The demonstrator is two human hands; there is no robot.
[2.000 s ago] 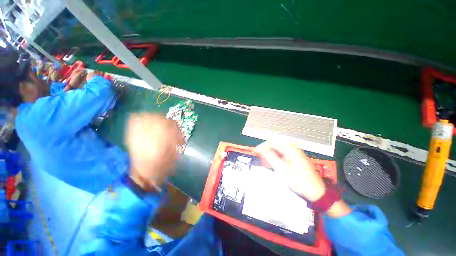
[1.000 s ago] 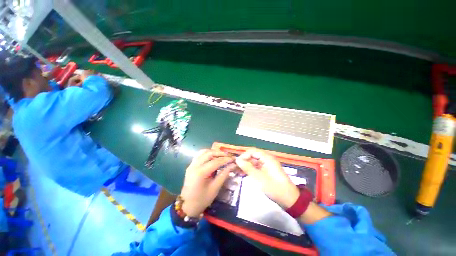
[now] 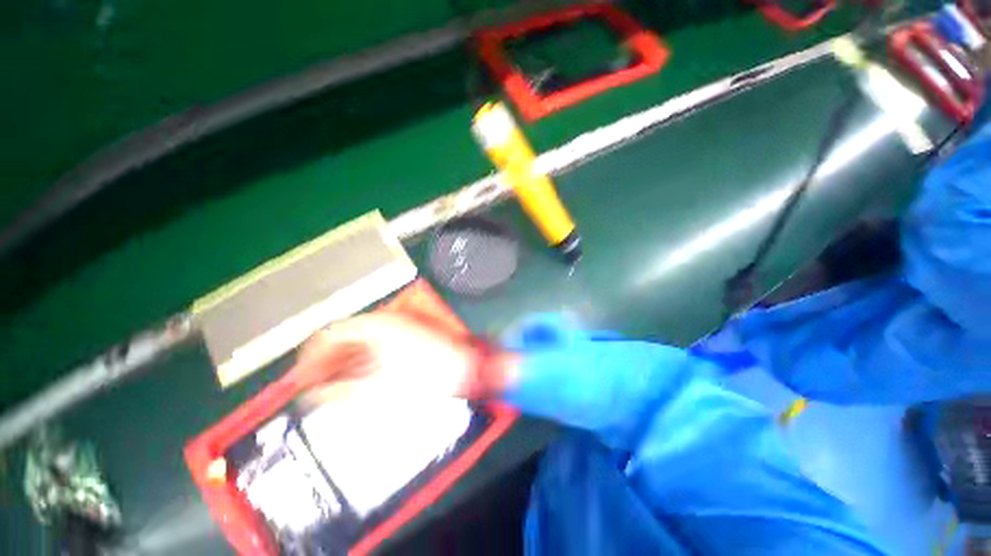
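A tablet unit (image 3: 375,451) with a large bright battery area and a glaring board lies in a red frame (image 3: 220,426) on the dark green bench. My right hand (image 3: 380,353), blurred, is over the frame's far edge, beside the pale adhesive sheet (image 3: 310,293). Whether its fingers hold anything cannot be told. My left hand is not in view.
A round mesh-like dish (image 3: 474,256) and a yellow-orange screwdriver (image 3: 529,185) stand beyond the frame. A cable-parts pile (image 3: 67,483) lies far left. Another red frame (image 3: 650,52) is on the belt. A person's blue sleeve (image 3: 858,326) is at the right, near a black cord (image 3: 799,190).
The view has swung to the right and tilted. My left hand has gone out of view. My right hand has moved from the board end to the frame's far edge near the sheet.
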